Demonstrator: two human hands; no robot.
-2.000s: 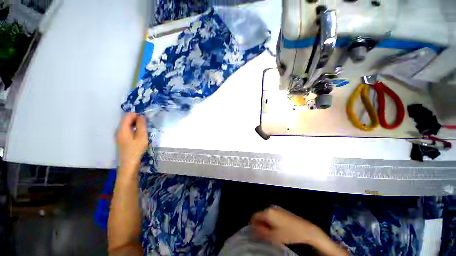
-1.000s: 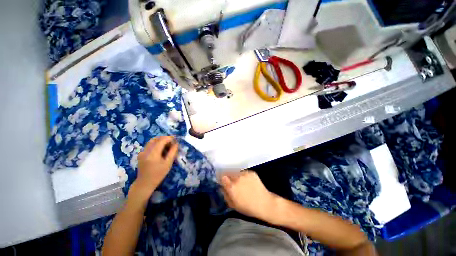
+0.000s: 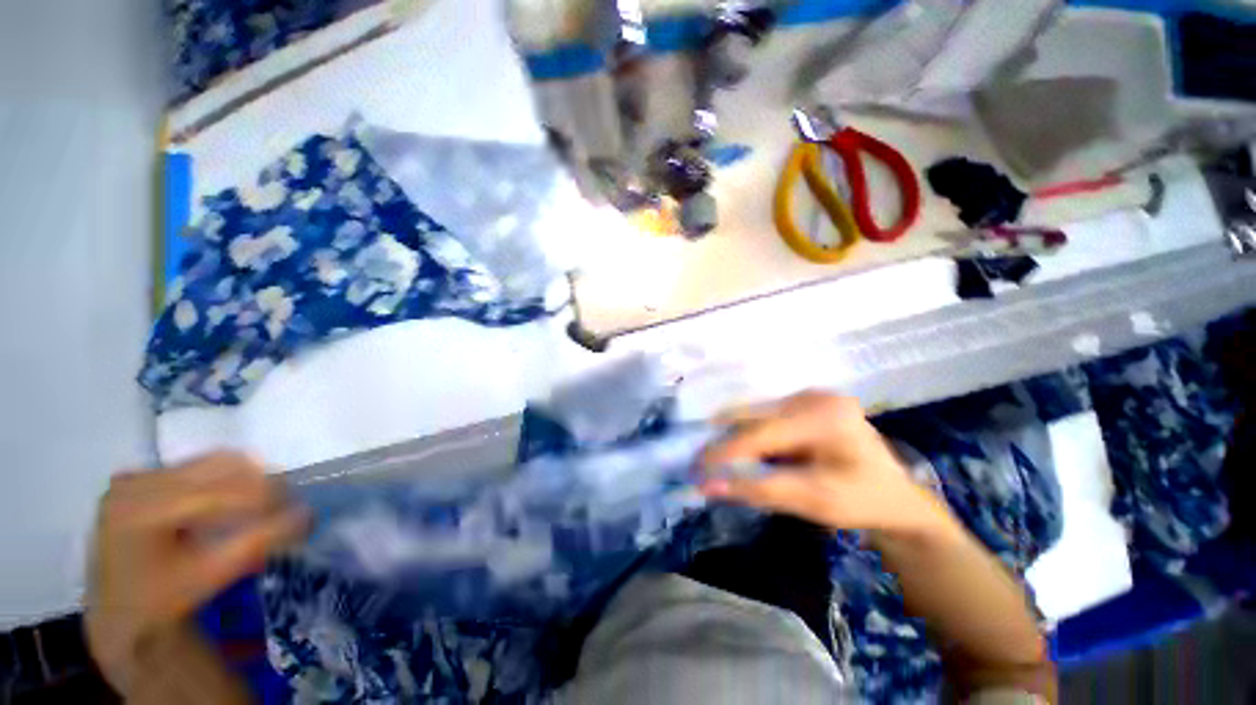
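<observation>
A blue floral fabric piece (image 3: 510, 530) is stretched between my hands in front of the table's edge, blurred by motion. My left hand (image 3: 193, 551) grips its left end. My right hand (image 3: 813, 461) pinches its right end. Another floral piece (image 3: 310, 262), blue with white flowers, lies on the table left of the sewing machine (image 3: 647, 83); a pale part of it, wrong side up, reaches the lit needle area.
Scissors (image 3: 850, 193) with yellow and red loops lie on the machine bed. Black scraps (image 3: 975, 190) and a red-handled tool (image 3: 1022, 237) lie right of them. Floral pieces and white paper (image 3: 1081, 517) are below the table edge at right.
My hands have moved apart, the left far to the left, and the fabric between them is now lifted and stretched. The piece left on the table now lies separate, with its pale side partly showing.
</observation>
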